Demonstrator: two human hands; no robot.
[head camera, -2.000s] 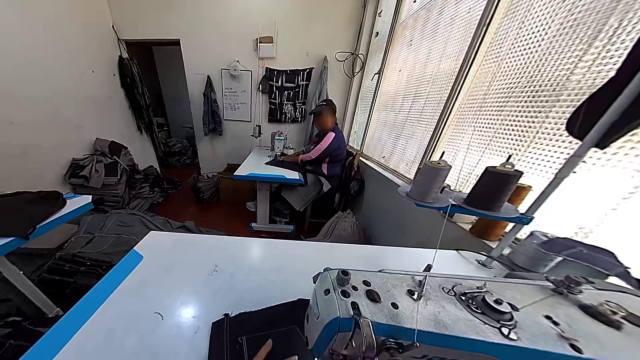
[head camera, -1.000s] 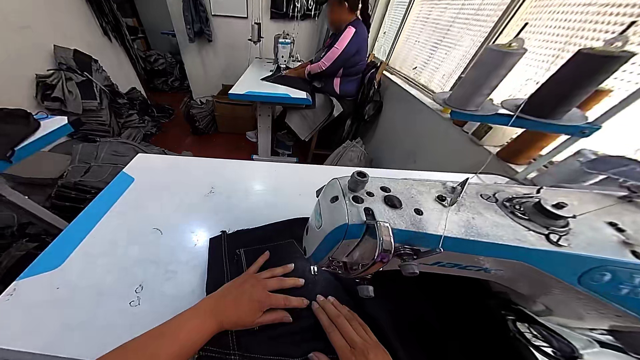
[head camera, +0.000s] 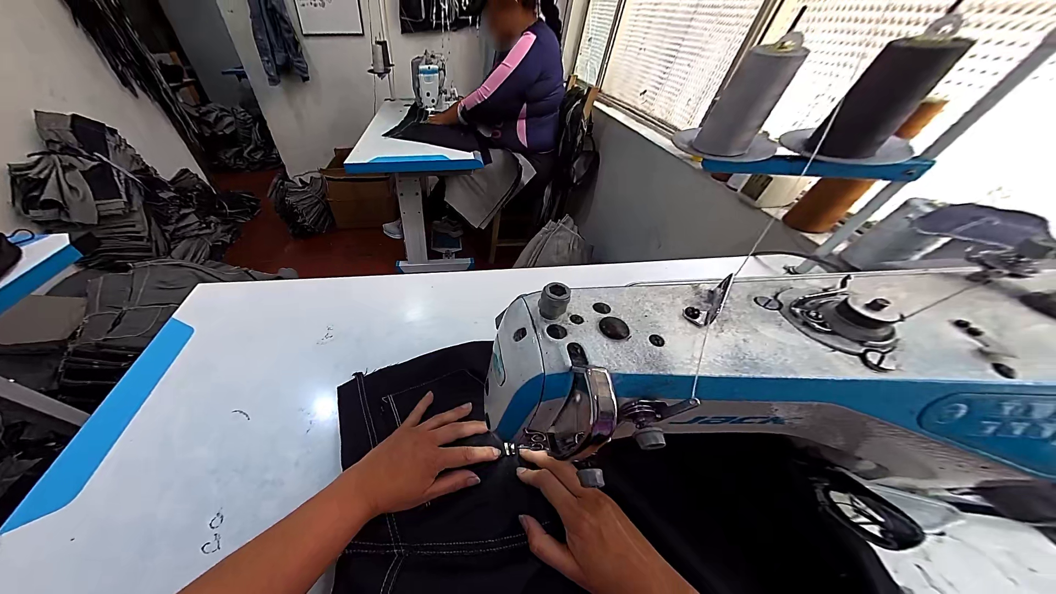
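Dark denim fabric with pale stitched seams and a pocket outline lies on the white sewing table, partly under the head of a Jack industrial sewing machine. My left hand rests flat on the cloth, fingers spread, its index fingertip just left of the presser foot. My right hand lies on the cloth at the front right of the foot, fingers extended and its index fingertip close to it. Neither hand grips the fabric. The needle itself is hard to make out.
Grey and dark thread cones stand on a blue rack at the right. Folded dark garments are piled on the left. Beyond my table, a person works at another sewing machine, near a cardboard box.
Two seconds ago only a fingertip showed on the cloth; both hands now lie on it. Since one second ago my right hand's fingertips have come up to the presser foot. The view has tilted down.
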